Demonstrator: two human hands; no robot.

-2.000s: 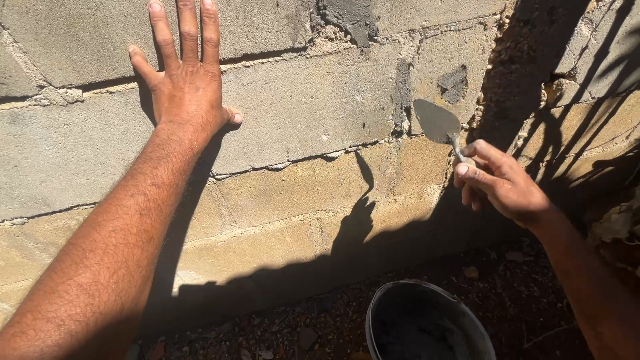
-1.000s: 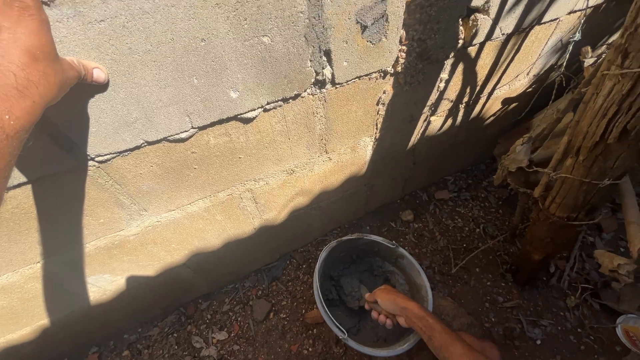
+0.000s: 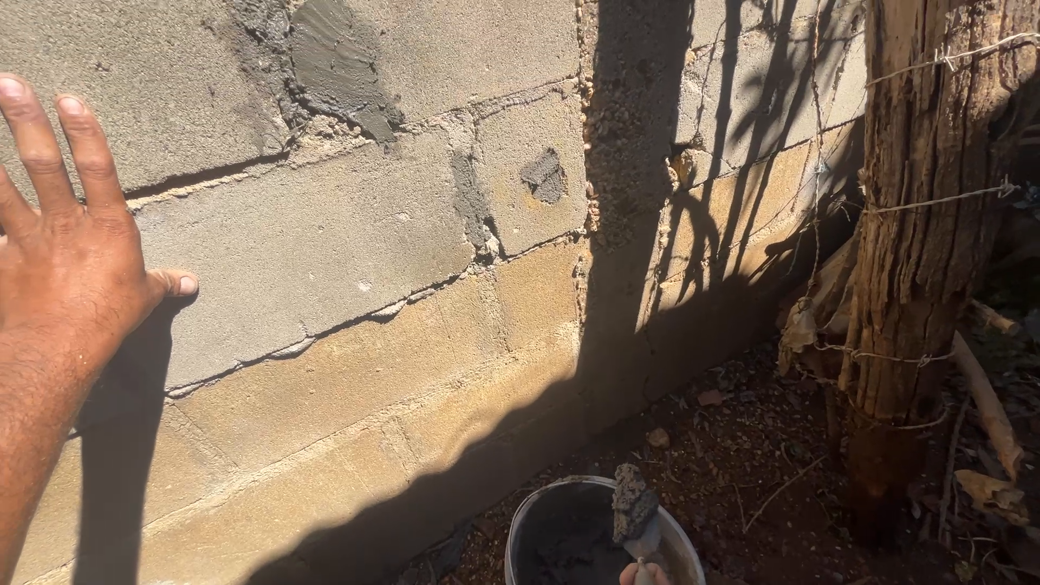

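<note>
My left hand (image 3: 73, 236) is spread flat against the concrete block wall (image 3: 309, 252) at the left, fingers apart and holding nothing. At the bottom edge, only the fingertips of my right hand (image 3: 643, 574) show, closed round the handle of a pointing trowel (image 3: 644, 543). A lump of wet grey mortar (image 3: 633, 502) sits on its blade, over the bucket (image 3: 520, 520). More dark mortar lies inside the bucket. Smeared grey mortar (image 3: 337, 65) covers part of a joint high on the wall, and a small patch (image 3: 544, 175) sticks to a block right of it.
A weathered wooden post (image 3: 918, 211) wrapped in barbed wire (image 3: 934, 200) stands at the right. Dry sticks and leaves lie on the shaded soil (image 3: 731, 455) around its foot. A rough concrete column (image 3: 626, 203) runs down the wall in shadow.
The trowel was bare at the wall two seconds ago, then my right hand was down in the bucket. Now the blade has risen above it, loaded with mortar. My left hand stays on the wall.
</note>
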